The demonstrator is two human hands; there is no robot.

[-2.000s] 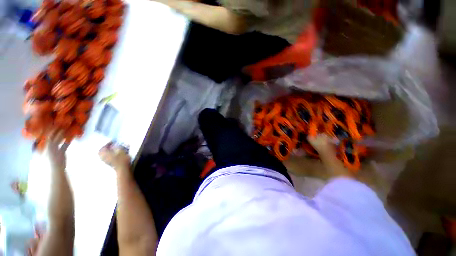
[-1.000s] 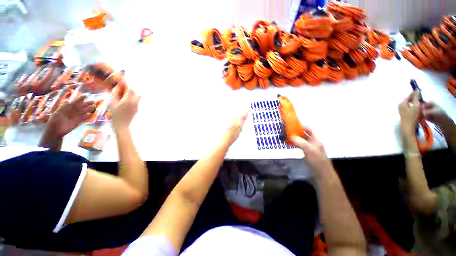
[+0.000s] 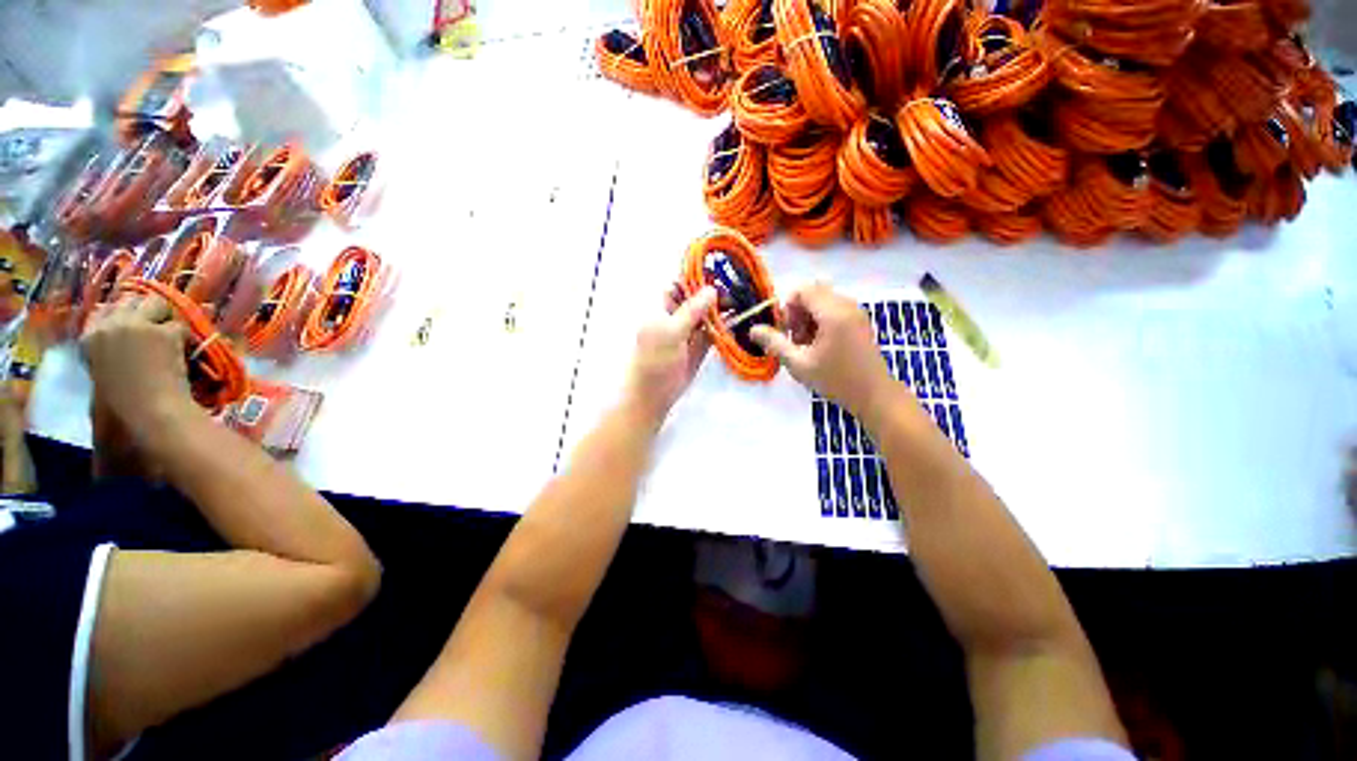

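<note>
An orange coiled cable (image 3: pixel 722 250) is held upright above the white table at the centre, with a black connector inside the loop and a thin pale band across its middle. My left hand (image 3: pixel 673 345) grips its left edge between thumb and fingers. My right hand (image 3: pixel 828 342) is at its right side, its thumb and fingertips at the black connector; whether they hold anything small cannot be told. A sheet of dark labels (image 3: pixel 851 464) lies in rows on the table, partly hidden under my right forearm.
A large heap of orange coils (image 3: pixel 938 141) stands at the back right. A yellow-green strip (image 3: pixel 960 321) lies beyond the labels. At left, clear packs with coils (image 3: pixel 345 298) lie in rows, and a neighbour's hand (image 3: pixel 137 357) holds a coil. The table's front edge (image 3: pixel 714 538) is nearer me.
The coil has moved left from over the label sheet and is turned face up. My left hand has taken hold of it. My right hand has moved left to the connector. The view has shifted.
</note>
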